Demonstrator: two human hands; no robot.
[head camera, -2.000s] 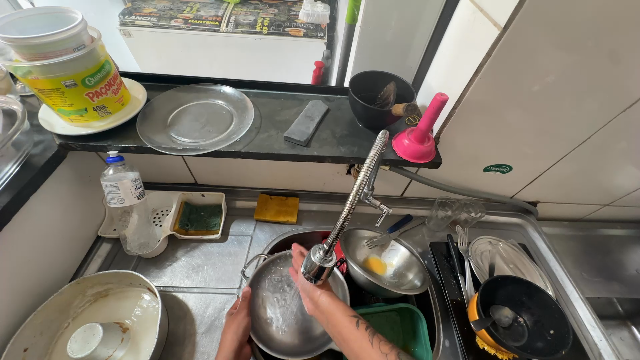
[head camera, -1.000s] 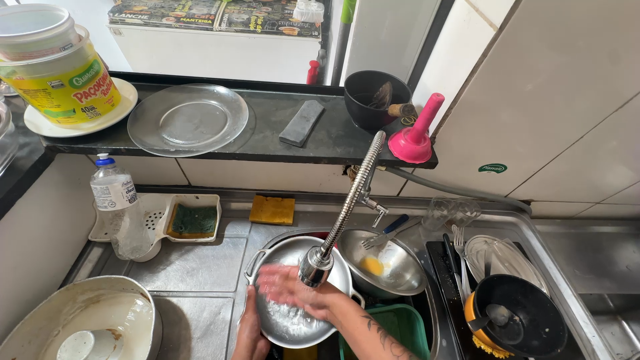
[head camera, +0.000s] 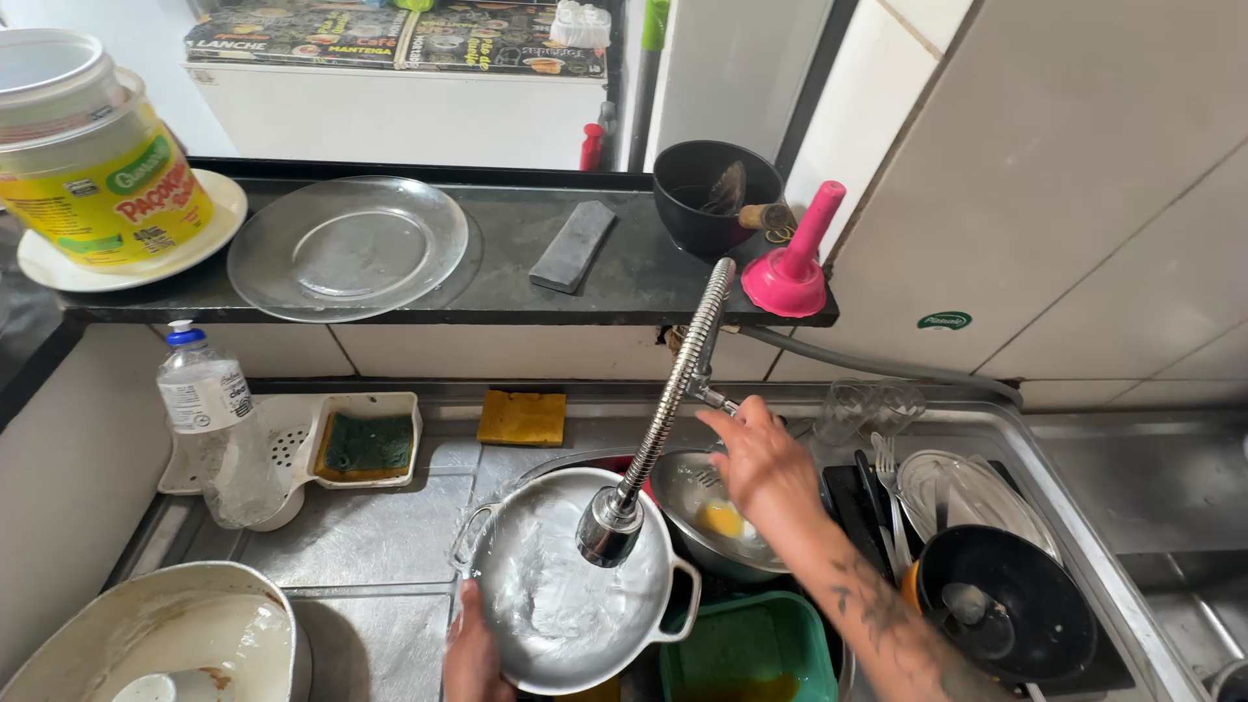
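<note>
A two-handled aluminium pan (head camera: 570, 585) is tilted under the spring-neck faucet (head camera: 612, 522), with water spread over its inside. My left hand (head camera: 475, 648) grips its lower left rim. My right hand (head camera: 770, 463) is at the faucet's lever (head camera: 717, 397), fingers bent around its end; how firmly they close is partly hidden. Below that hand sits a steel bowl (head camera: 682, 492) with a yellow residue and a utensil in it. A green plastic tub (head camera: 751, 643) lies in the sink, right of the pan.
Left are a ring cake pan (head camera: 224, 619), a plastic bottle (head camera: 205, 419) and a sponge holder (head camera: 414, 444). A yellow sponge (head camera: 522, 417) lies behind the pan. A black bowl (head camera: 1014, 604), plates (head camera: 960, 487) and drinking glasses (head camera: 846, 409) stand right. The ledge holds a glass plate (head camera: 419, 229) and pink plunger (head camera: 788, 278).
My right hand has moved from inside the pan up to the faucet's lever. My left hand remains at the pan's left side.
</note>
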